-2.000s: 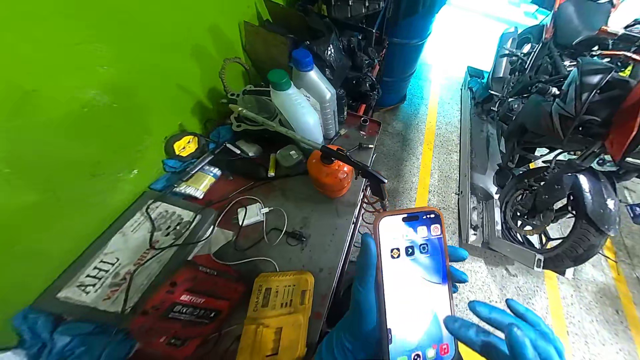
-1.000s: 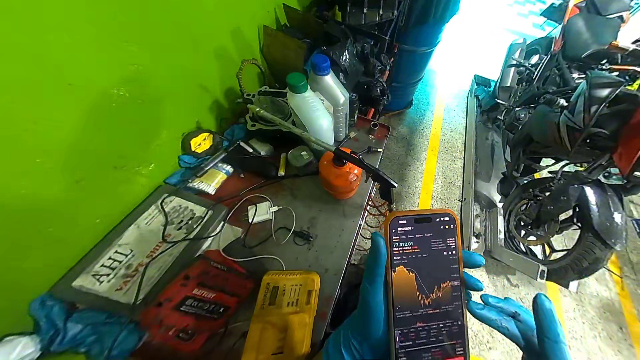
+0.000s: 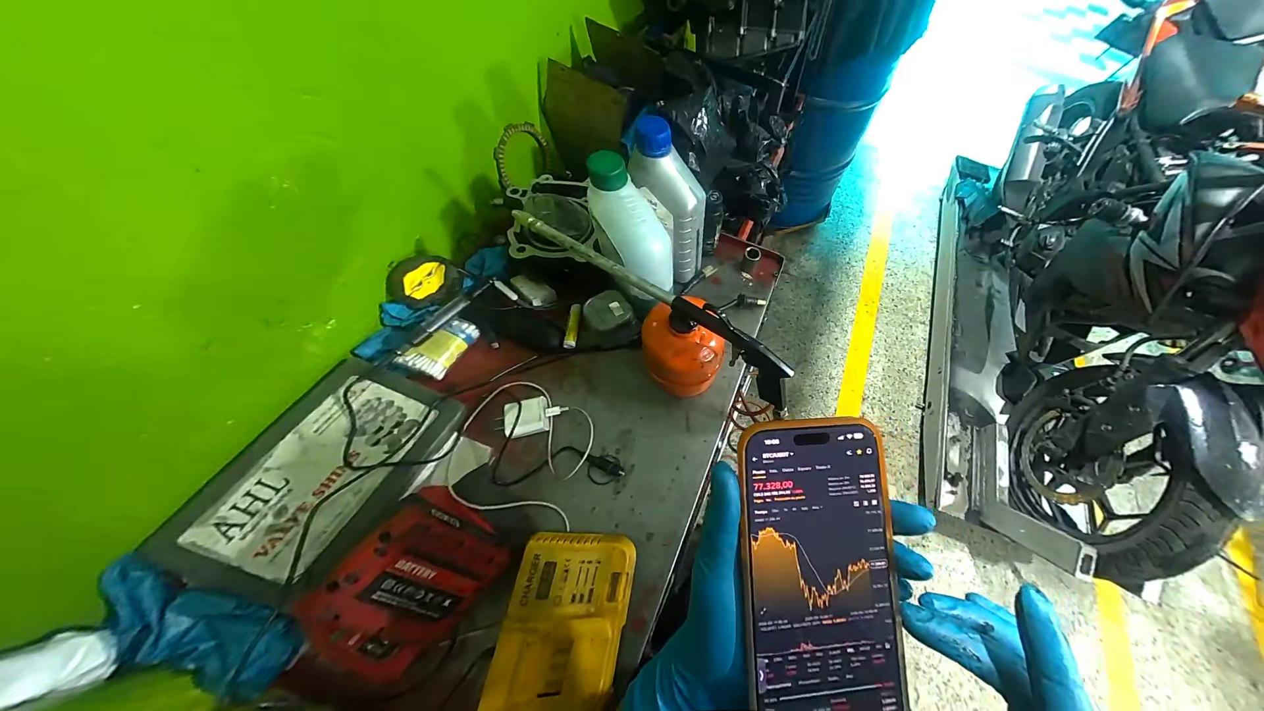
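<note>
My left hand [image 3: 706, 602], in a blue glove, holds a smartphone [image 3: 825, 583] in an orange case upright, its fingertips curling round the far edge. A dark screen with an orange line chart shows on it. My right hand [image 3: 997, 642], also in a blue glove, is just right of the phone with its fingers apart and nothing in it; dark smudges mark the glove. Left of the phone, on the metal bench [image 3: 647, 444], lie a yellow battery charger [image 3: 563, 622], a red battery charger [image 3: 405, 588] and a white plug adapter [image 3: 525, 417] with cables.
An orange round container [image 3: 683, 351] stands under a black-handled air blow gun [image 3: 731, 336] with a long tube. Behind are two plastic bottles [image 3: 632, 227], an engine gasket [image 3: 553, 222] and a blue drum [image 3: 825, 138]. A motorcycle [image 3: 1136, 296] stands by a metal ramp [image 3: 953, 395] at right.
The phone screen has gone from app icons to a dark page with an orange chart. My right hand has moved a little away from the phone since the oldest frame.
</note>
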